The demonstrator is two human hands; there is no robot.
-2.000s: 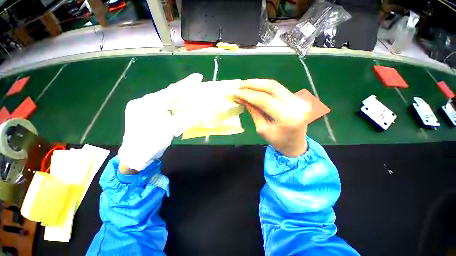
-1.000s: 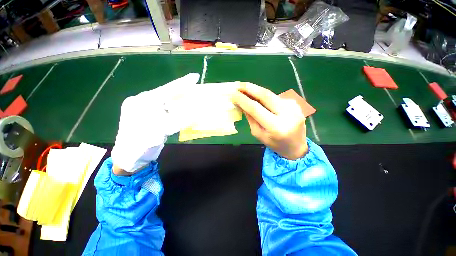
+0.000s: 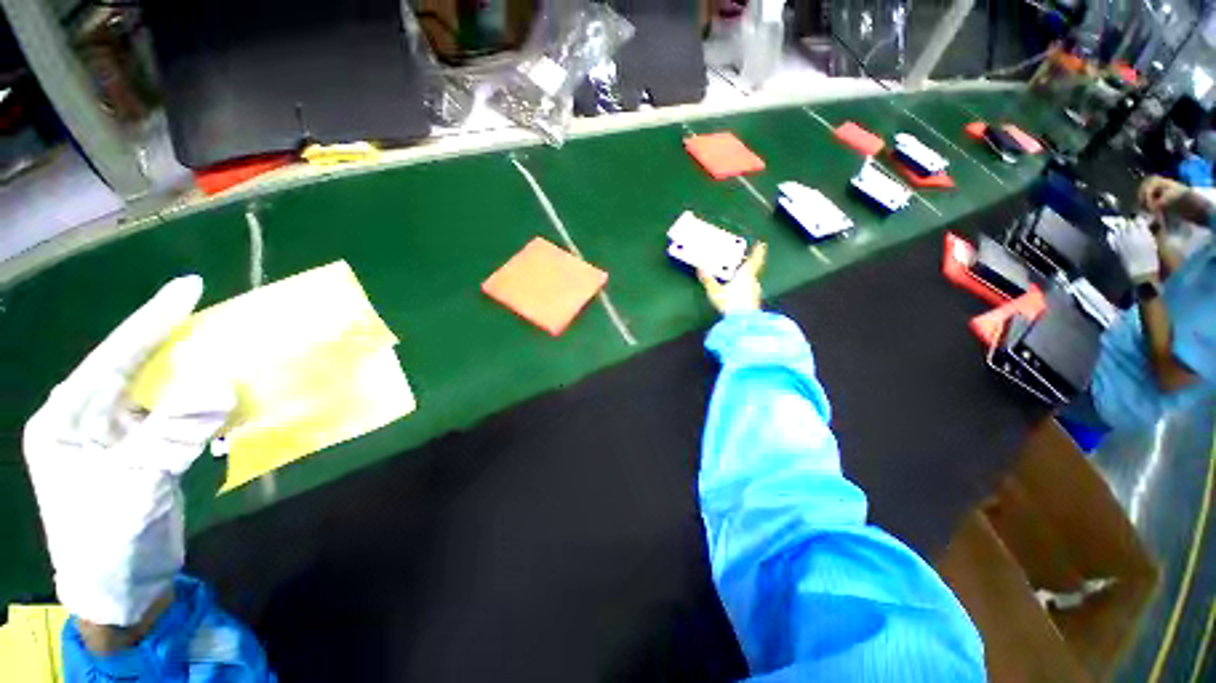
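Note:
My left hand (image 3: 127, 454), in a white glove, holds a yellow-and-white backing sheet (image 3: 300, 367) between thumb and fingers at the left, over the green belt. My bare right hand (image 3: 738, 284) reaches out to a white unit (image 3: 704, 244) on the belt. Its fingers and thumb are at the unit's near edge, and the unit appears to lie flat. The palm side and some fingertips are hard to make out.
Green belt (image 3: 440, 227) holds more white units (image 3: 812, 211) and red-orange foam pads (image 3: 544, 286). Black mat (image 3: 520, 534) lies in front. Dark units (image 3: 1054, 354) stand at right beside another person's gloved hand (image 3: 1134, 248). An open cardboard box (image 3: 1054, 547) is lower right.
The view has turned right. My right hand has left the sheet and extended right to the unit. My left hand keeps the sheet, now spread more openly at the left.

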